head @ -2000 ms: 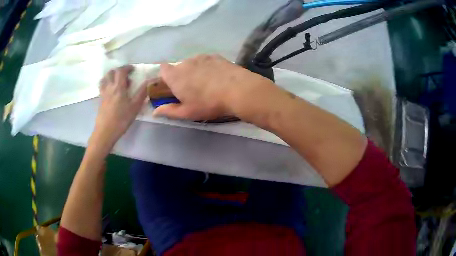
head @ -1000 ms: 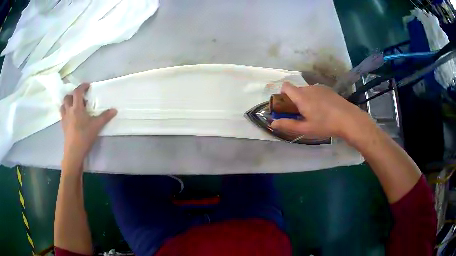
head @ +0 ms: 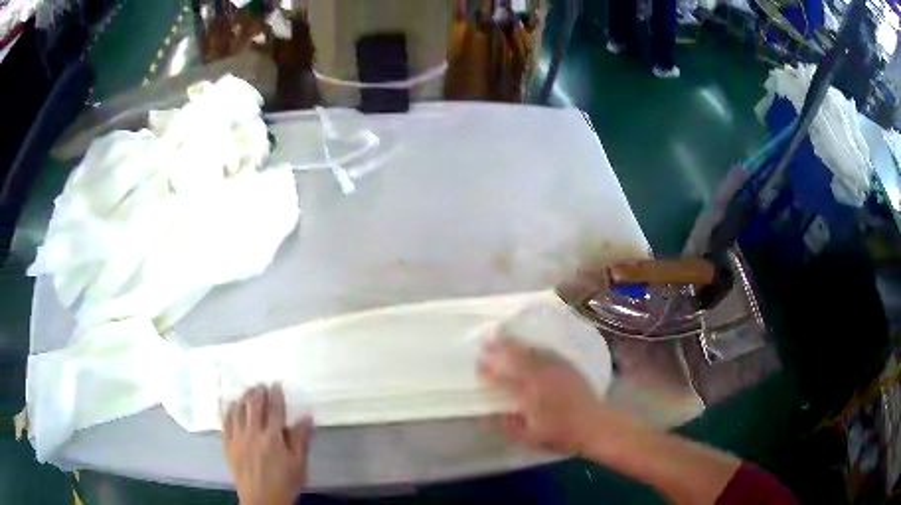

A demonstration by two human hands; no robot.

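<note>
A long cream-white sleeve piece (head: pixel 395 355) lies flat along the near side of the pressing table. My left hand (head: pixel 265 444) rests on its near edge toward the left end, fingers spread. My right hand (head: pixel 538 390), blurred, is over its wider right part and holds no iron; whether it touches or grips the cloth cannot be told. The steam iron (head: pixel 657 291), with a brown wooden handle, stands by itself at the table's right edge beside the metal iron rest (head: pixel 741 340). More cream cloth (head: pixel 94 380) lies at the piece's left end.
A crumpled cream pile (head: pixel 178 217) covers the table's far left. A white fabric tie strip (head: pixel 341 163) lies near the far edge. Hoses (head: pixel 766 148) rise from the iron at right. Beyond are a wrapped pillar (head: pixel 380 30), hanging brown garments (head: pixel 489 59) and a person's legs (head: pixel 664 39).
My right hand has let go of the iron, which is now at the right edge. My left hand remains on the cloth toward its left end. The view has tilted up, showing the far edge.
</note>
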